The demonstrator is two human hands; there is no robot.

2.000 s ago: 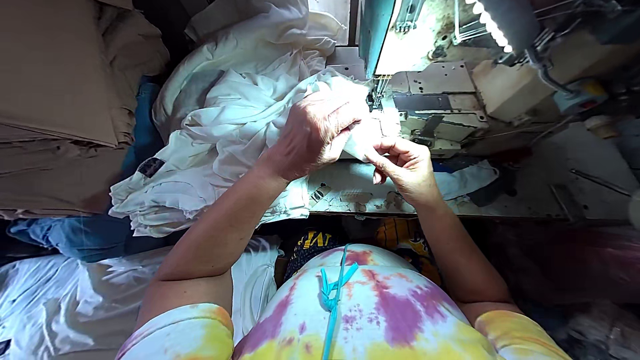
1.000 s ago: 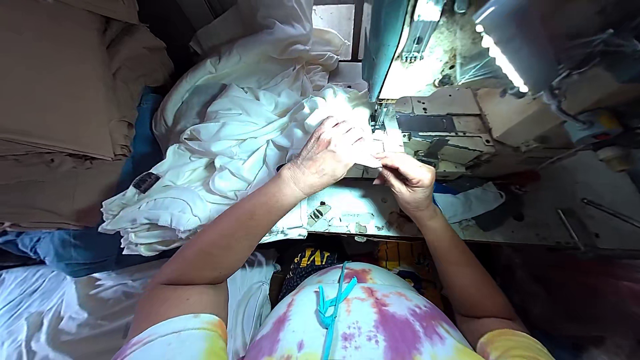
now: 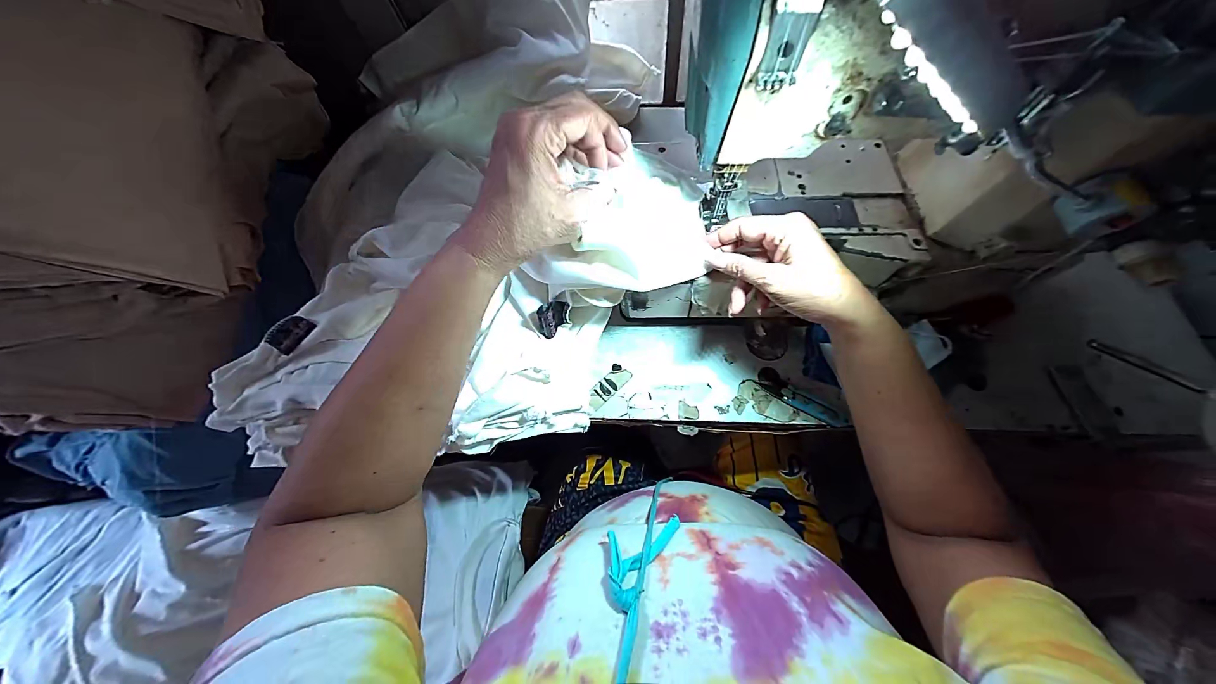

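Note:
White fabric (image 3: pixel 646 223) is stretched between my two hands, brightly lit, just left of the needle area of an industrial sewing machine (image 3: pixel 727 95). My left hand (image 3: pixel 556 176) grips its upper left part with curled fingers. At the lower right corner of the cloth, my right hand (image 3: pixel 784 266) pinches the edge between thumb and finger, close below the needles and threads (image 3: pixel 727 185). More of the white cloth lies heaped under and left of my left forearm, with a small dark label (image 3: pixel 289 334) on it.
Folded brown fabric (image 3: pixel 104 142) is stacked at the left, above blue cloth (image 3: pixel 142 465). A lamp (image 3: pixel 950 57) hangs at the upper right. Along the table's front edge lie scraps (image 3: pixel 674 399) and a slim blue tool (image 3: pixel 807 407). Metal rods (image 3: pixel 1145 366) lie at the right.
My left hand has moved up and away from my right hand, and the cloth between them is now spread out. The small blue tool at the table's front edge has come into sight.

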